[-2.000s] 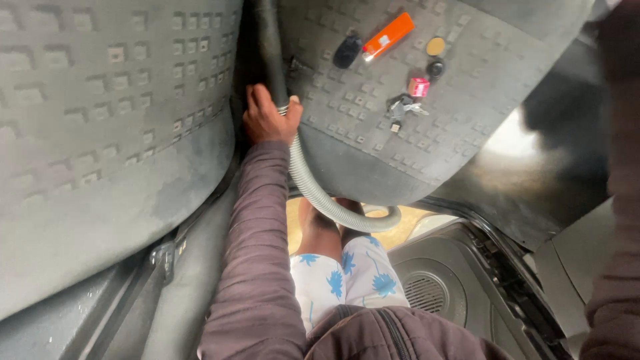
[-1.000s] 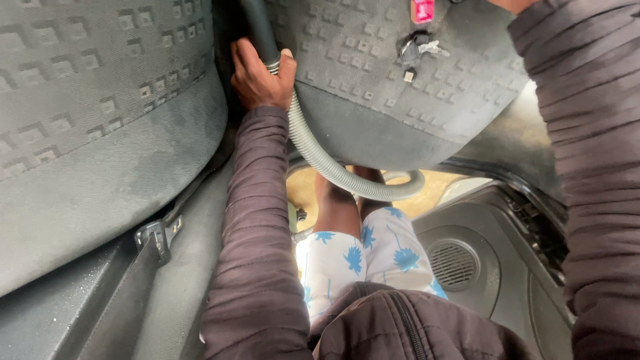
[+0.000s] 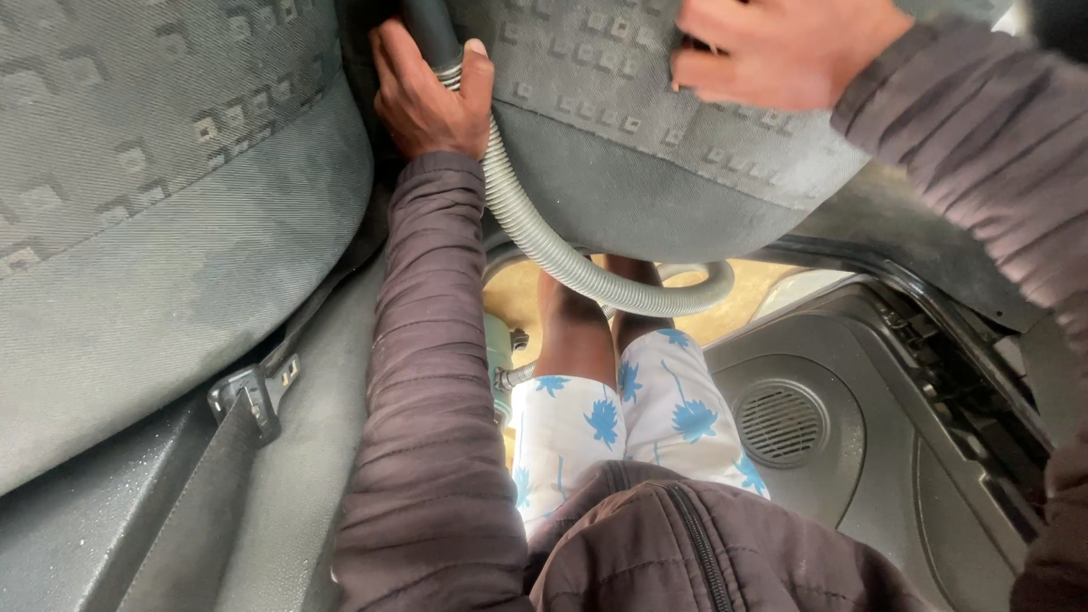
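My left hand is wrapped around the grey corrugated vacuum hose where it joins a black tube at the top. From there the hose curves down over the seat cushion's edge and loops in front of my legs. My right hand, partly blurred, is over the patterned fabric car seat at the upper right, its fingers pointing left. Whether it holds anything cannot be seen. The far end of the black tube is out of view.
A seat backrest fills the left side. Beside it lie a seat belt and its metal-and-plastic buckle tongue. An open door panel with a round speaker grille is at the right. A greenish canister stands on the ground outside.
My right hand has come into view over the seat. The orange item, keys and other small things seen on the seat earlier are out of view. The view has shifted; my left hand still grips the hose.
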